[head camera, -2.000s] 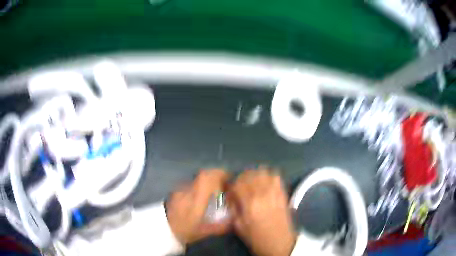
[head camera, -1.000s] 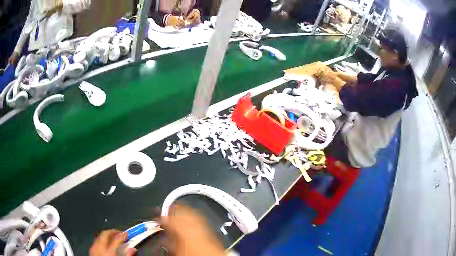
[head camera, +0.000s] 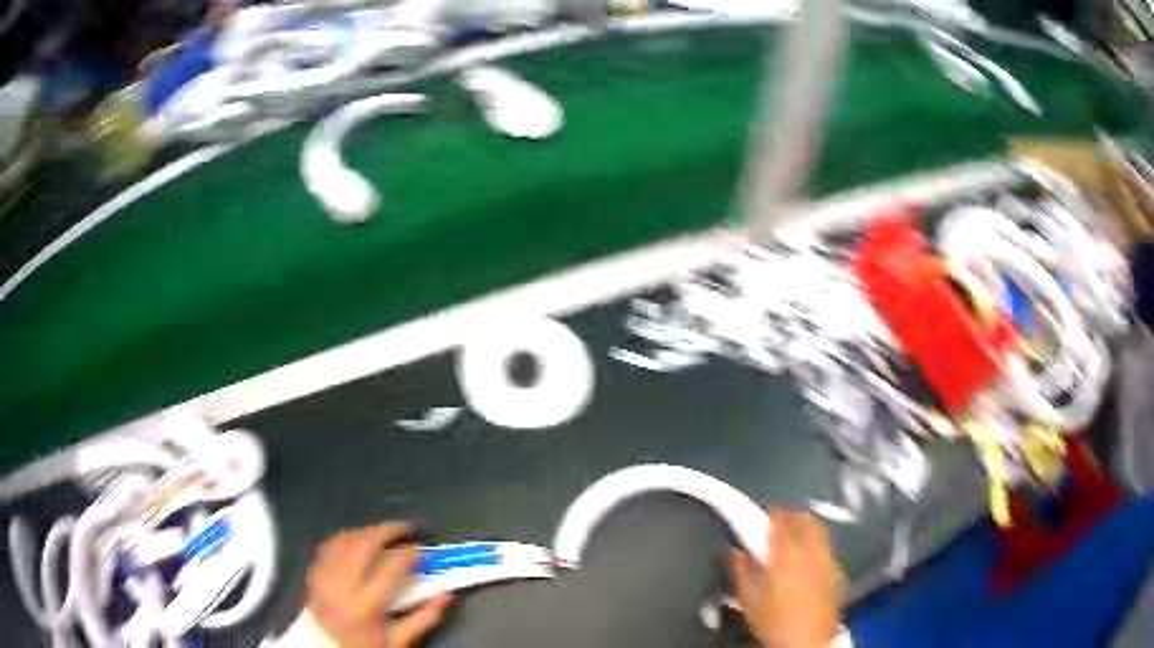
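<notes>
A white neck fan lies across the mat in front of me, blurred. Its open housing shell (head camera: 506, 572) at the left holds a bright blue battery cell (head camera: 459, 560). The curved white neckband arm (head camera: 658, 479) arches to the right from a joint with the shell. My left hand (head camera: 367, 589) grips the left end of the shell, thumb below and fingers above. My right hand (head camera: 791, 582) holds the right end of the neckband arm and covers that end. A white tape roll (head camera: 557, 371) lies flat beyond the fan.
Tangled neck fans (head camera: 247, 557) lie at left. Peeled liner strips (head camera: 759, 310) heap at right beside a red box (head camera: 930, 317) and more white loops. A pale rail (head camera: 380, 361) borders the green conveyor (head camera: 608, 152), which carries white parts. A grey post (head camera: 791, 120) stands at the rail.
The view has swung back left and down from the neighbouring worker. My right hand has moved from near the joint to the arm's right end. My left hand stays on the shell.
</notes>
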